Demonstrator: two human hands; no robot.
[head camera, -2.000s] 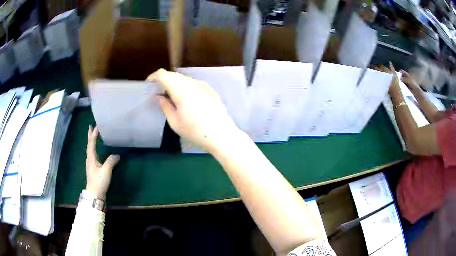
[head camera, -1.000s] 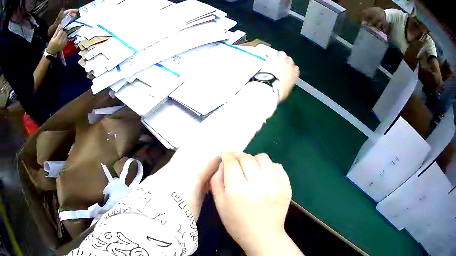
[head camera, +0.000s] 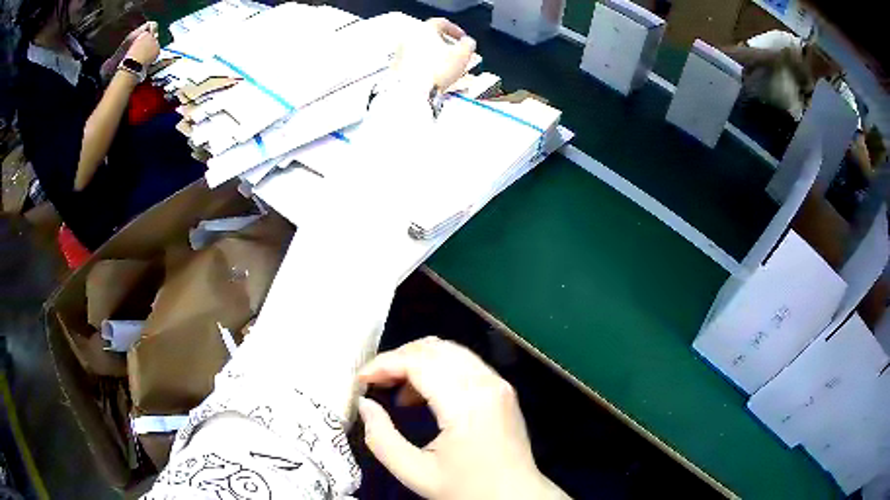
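Observation:
A thick pile of flat white carton blanks (head camera: 488, 146) with blue stripes and brown flaps lies on the bench at upper left. My left arm reaches across it, its white sleeve covering part of the pile. My left hand (head camera: 436, 59) is over the far side, fingers curled; I cannot tell whether they grip a blank. My right hand (head camera: 454, 420) is low in front of the bench edge. Its thumb and index fingertip meet at the edge of my left sleeve (head camera: 332, 293), pinching it.
Erected white cartons (head camera: 771, 308) with raised flaps stand at right on the green bench (head camera: 576, 283). More white cartons (head camera: 625, 44) stand beyond the pale strip. A large brown bin (head camera: 176, 322) with crumpled paper is lower left. One person (head camera: 88, 127) is upper left, another partly visible upper right.
Since one second ago my left hand has moved up and left across the pile, from its right edge. My right hand has shifted down slightly. Two seconds ago my hands were at the erected cartons.

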